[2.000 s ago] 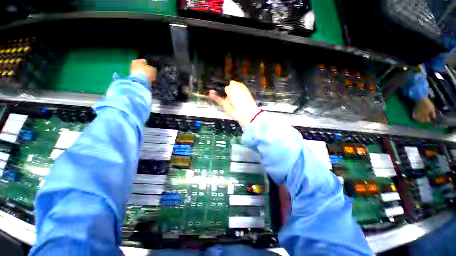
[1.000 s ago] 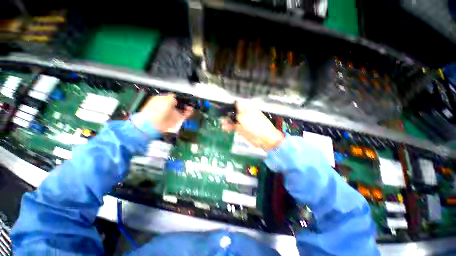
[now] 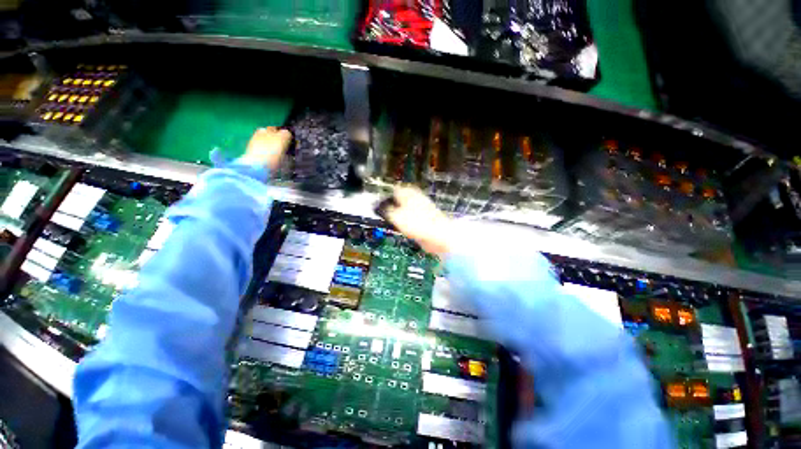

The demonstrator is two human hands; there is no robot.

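My left hand is at the left edge of a dark bin of loose grey-black parts on the shelf. Its fingertips are partly hidden, so its grip is unclear. My right hand is over the shelf's front edge, with something small and dark at its fingertips, perhaps a black component or a finger cot. The green circuit board lies below and between my forearms, with white heatsinks and blue components on it.
Clear trays of orange-wound parts stand on the shelf right of a metal post. A tray of yellow-topped parts is at the left. A divided parts box is on the upper shelf. More boards lie along the line.
Both hands were over the board's far edge a second ago. My left hand has moved up to the shelf bin, and my right hand is now at the shelf's front edge. The view has shifted.
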